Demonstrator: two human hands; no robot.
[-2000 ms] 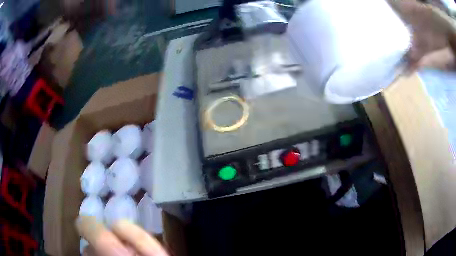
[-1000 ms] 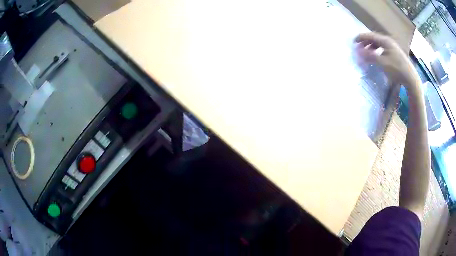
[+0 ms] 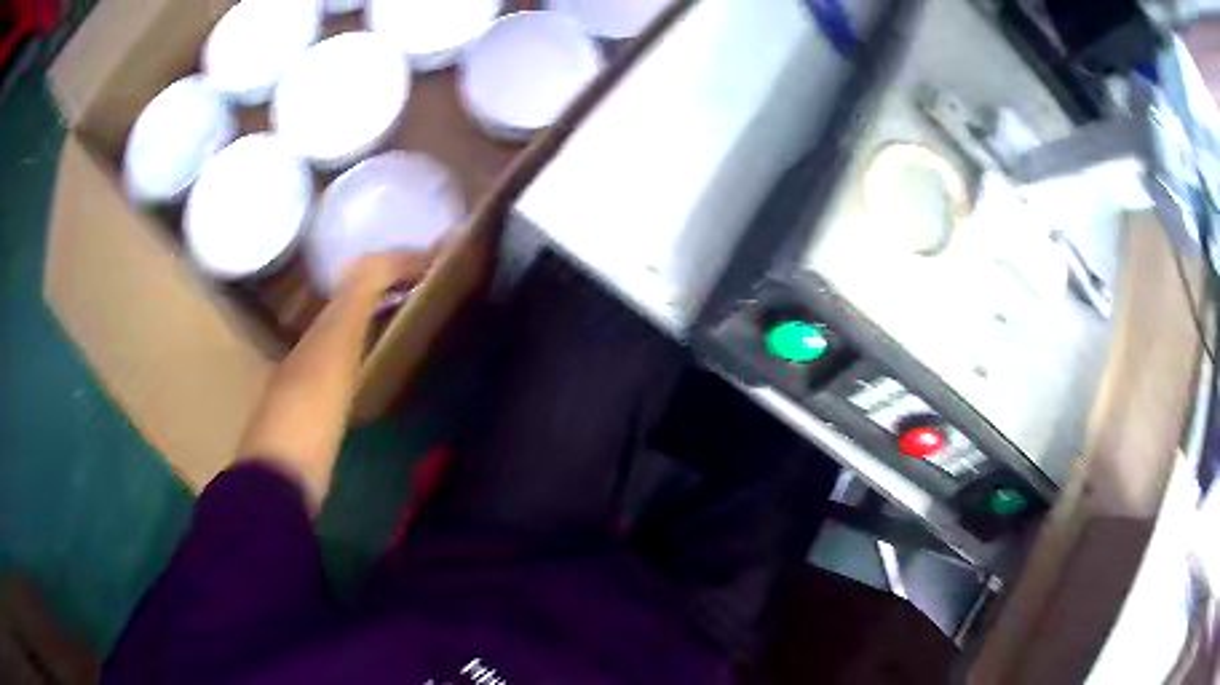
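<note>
The left carton [image 3: 121,301] stands open at the upper left with several white round housings [image 3: 341,101] in it. My left hand [image 3: 381,278] is inside the carton at its near right corner. It is on a white housing [image 3: 388,208], with the fingers at the housing's lower right edge, partly hidden and blurred, so I cannot tell if they grip it. My right hand is not in view.
The bench press [image 3: 997,315] is at the right, with a yellowish ring [image 3: 917,198] on its plate, green buttons [image 3: 797,341] and a red stop button [image 3: 922,442]. Brown board [image 3: 1137,361] lies beyond it. Green floor [image 3: 67,442] shows at left.
The view has swung from the right side back to the left carton. My left hand has come into view on a housing there. My right hand has left the picture; the press now shows at right.
</note>
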